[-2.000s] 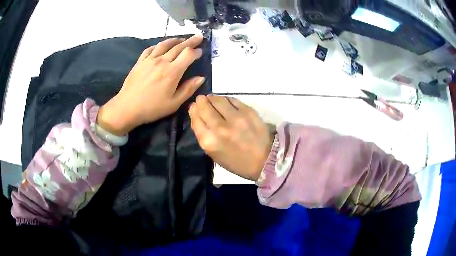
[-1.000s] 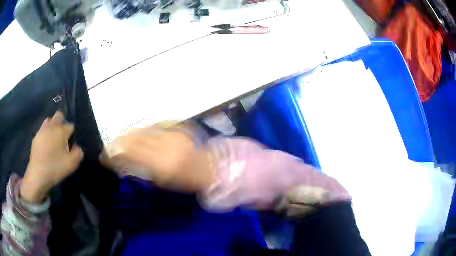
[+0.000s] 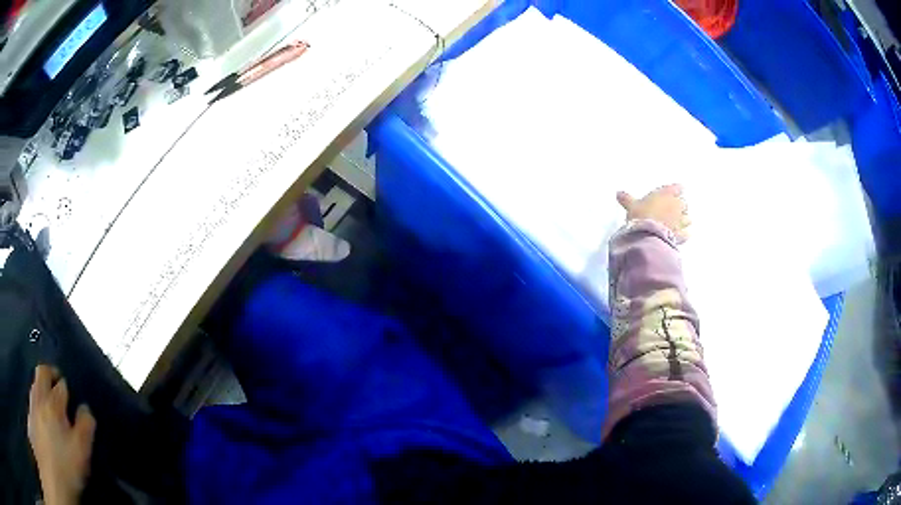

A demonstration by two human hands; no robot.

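Note:
White foam sheets (image 3: 553, 128) lie stacked in a large blue bin (image 3: 464, 227) at the right, glaring white. My right hand (image 3: 657, 209) is on top of the sheets, thumb apart from the fingers; the glare hides whether it grips a sheet. A black fabric panel (image 3: 59, 340) lies at the far left, cut off by the picture's edge. My left hand (image 3: 61, 434) rests on it, low at the left, thumb apart from the fingers. The panel's upper end is by the sewing machine's needle area (image 3: 8, 212), which is partly cut off.
Pink-handled snips (image 3: 262, 69) lie on the white table (image 3: 227, 187), with small dark squares (image 3: 131, 119) near them. The lit machine display (image 3: 75, 41) is at the upper left. A foot (image 3: 314, 244) shows below the table edge. A red-orange object (image 3: 706, 14) is at the top right.
The view has swung right. My right hand has left the black panel and reached over to the white sheets. My left hand has stayed on the panel.

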